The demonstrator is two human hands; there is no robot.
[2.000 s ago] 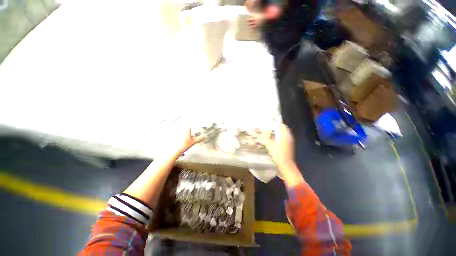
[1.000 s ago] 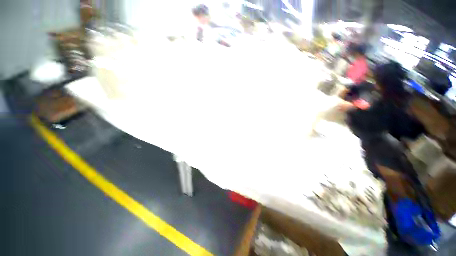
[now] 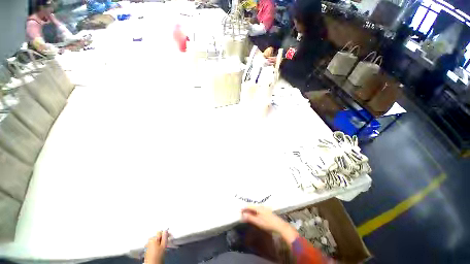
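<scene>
My left hand [image 3: 156, 247] is at the table's front edge, cut off by the bottom of the picture, with its fingertips close together; whether it pinches something small cannot be told. My right hand [image 3: 262, 216] is over the front edge, fingers slightly bent, its grip unclear. Just beyond it, dark curved lettering [image 3: 252, 200] shows on a washed-out white surface, perhaps a polybag. A pile of beige shoulder straps [image 3: 330, 164] lies on the table's right corner. An open carton [image 3: 348, 221] below the edge holds pale strap bundles [image 3: 314, 229].
Beige tote handbags [image 3: 31, 116] stand in a row along the left. Another tote [image 3: 227, 86] stands further back, near a red sign [image 3: 181, 38]. A person in dark clothes [image 3: 306, 46] is at the right side; others sit farther off. A rack with totes [image 3: 342, 62] stands right.
The view has swung left, then back over the table. My hands, at the table corner two seconds ago and out of view one second ago, are now at the front edge left of the straps.
</scene>
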